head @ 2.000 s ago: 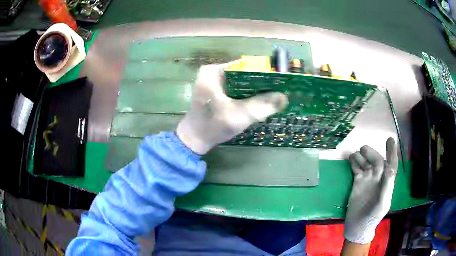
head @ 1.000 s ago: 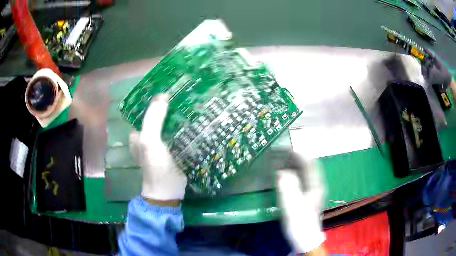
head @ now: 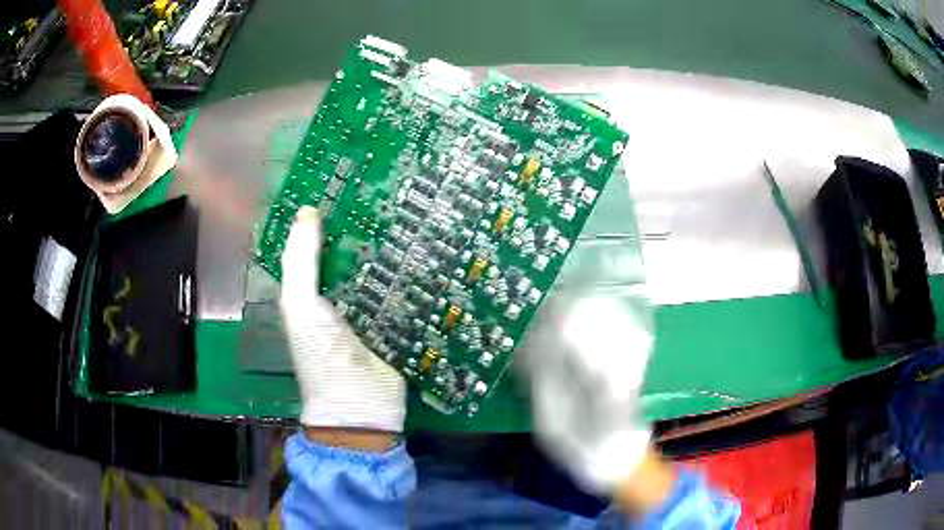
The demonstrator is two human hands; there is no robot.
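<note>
A green circuit board (head: 414, 223) is held up at a slant in front of me, its soldered underside facing me. My left hand (head: 333, 336), in an off-white knit glove, grips its lower left edge with the thumb on the face. My right hand (head: 590, 383), gloved and motion-blurred, is at the board's lower right side. Its fingers are too blurred to tell their pose or whether they touch the board. The green work mat (head: 611, 233) lies behind the board, mostly hidden.
A shallow black tray (head: 145, 300) with yellow-green bits is at left, below a round dark item (head: 112, 145). A deep black bin (head: 880, 264) holding pieces is at right, beside a thin green strip (head: 793, 233). Boards in carriers (head: 181, 41) lie at the back left.
The board has turned from its tilted, edge-on pose to show its underside and is now steadier. My right hand came in from the far right toward the board.
</note>
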